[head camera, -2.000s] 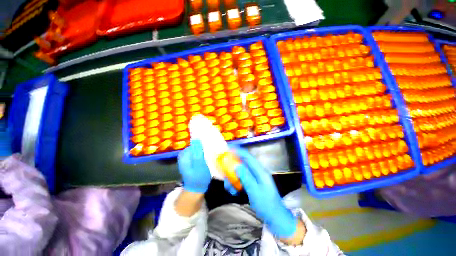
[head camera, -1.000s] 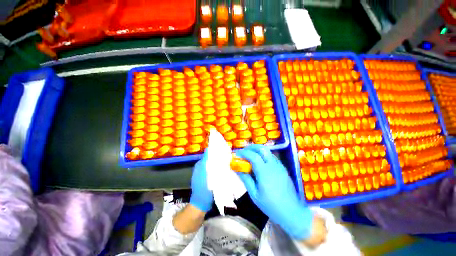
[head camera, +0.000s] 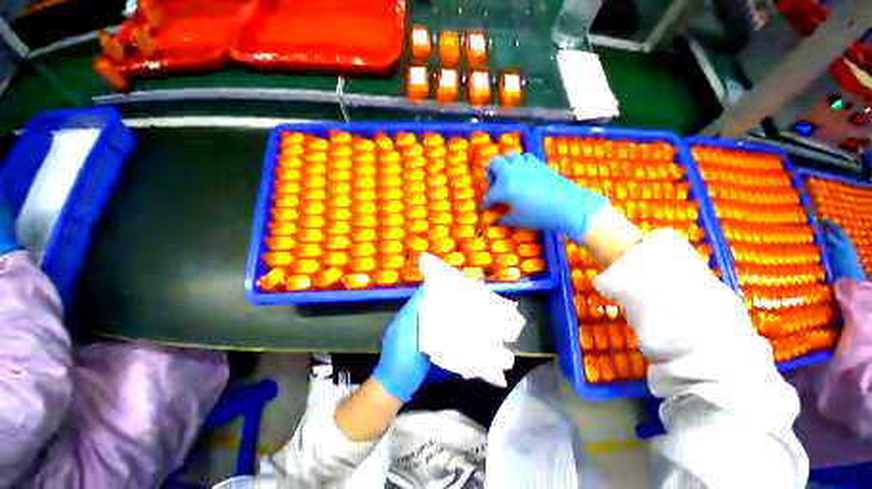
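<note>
A blue tray (head camera: 256, 229) with rows of glossy orange pieces (head camera: 363, 205) lies in front of me on the dark bench. My left hand (head camera: 403, 346), in a light blue glove, holds a limp white cloth (head camera: 464, 323) just below the tray's front edge. My right hand (head camera: 537, 194), also gloved, is over the right part of the tray. Its fingers point down among the orange pieces near the right rim. The fingertips are partly hidden, so I cannot tell whether they grip a piece.
More blue trays (head camera: 709, 205) of orange pieces stand at the right. A blue bin with white liner (head camera: 59, 186) is at left. Red-orange trays (head camera: 320, 33), set-apart orange blocks (head camera: 447, 84) and a white sheet (head camera: 587, 84) lie beyond. People in pink sleeves (head camera: 143, 411) flank me.
My right hand has moved from beside the cloth, where it held an orange piece, up and right to the tray. The cloth stays in my left hand, more spread out. The view has shifted.
</note>
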